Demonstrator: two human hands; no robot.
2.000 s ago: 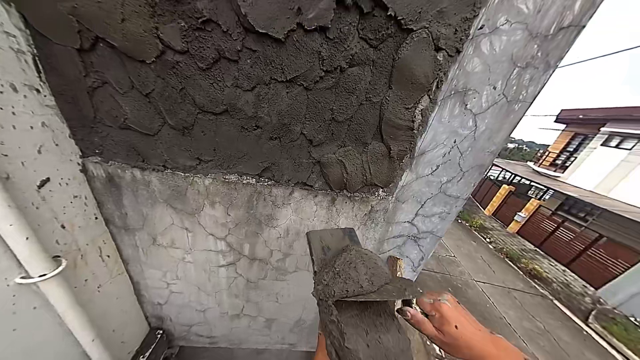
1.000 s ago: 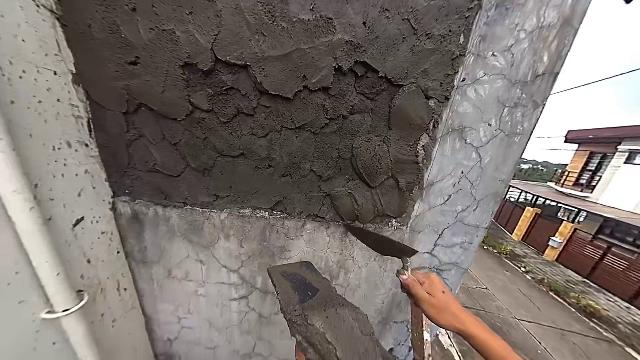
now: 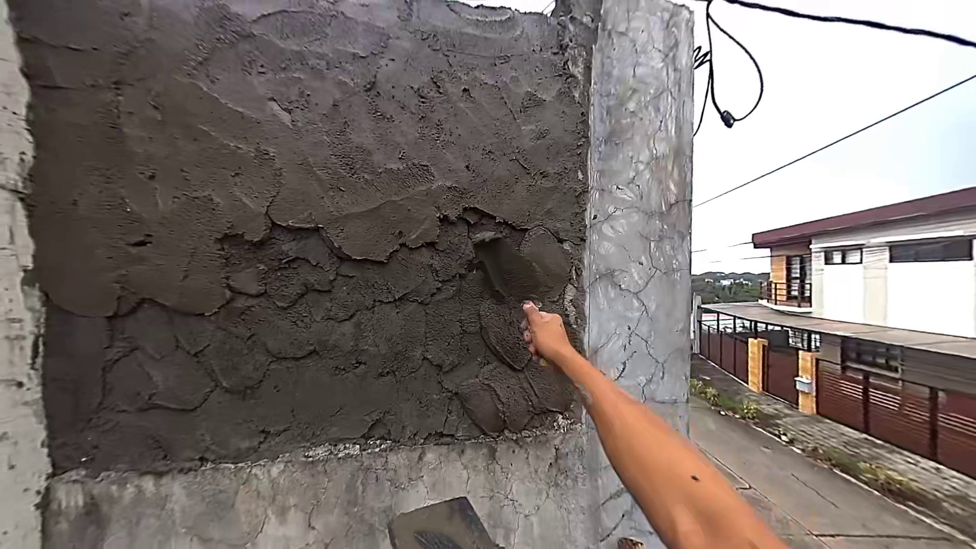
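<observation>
My right hand (image 3: 543,333) is closed around the handle of a pointed trowel, and my arm reaches out to the wall. The trowel's blade (image 3: 507,268) lies against the dark wet mortar (image 3: 343,328) near the right side of the coated area. Overlapping dabs of mortar surround the blade; above them the coat is smoother. At the bottom edge of the view is the end of a mortar board (image 3: 442,524), with some wet mortar on its face. My left hand is out of view.
A cracked grey concrete column (image 3: 640,206) borders the mortar on the right. Below it runs a bare, cracked wall band (image 3: 305,503). Black cables (image 3: 846,24) hang at the upper right. Beyond the column are a paved road (image 3: 778,465) and a house with a brown fence (image 3: 892,404).
My right hand has moved up from beside the board to the mortared wall, with the trowel now against it. The board sits lower in view. The view has tilted up.
</observation>
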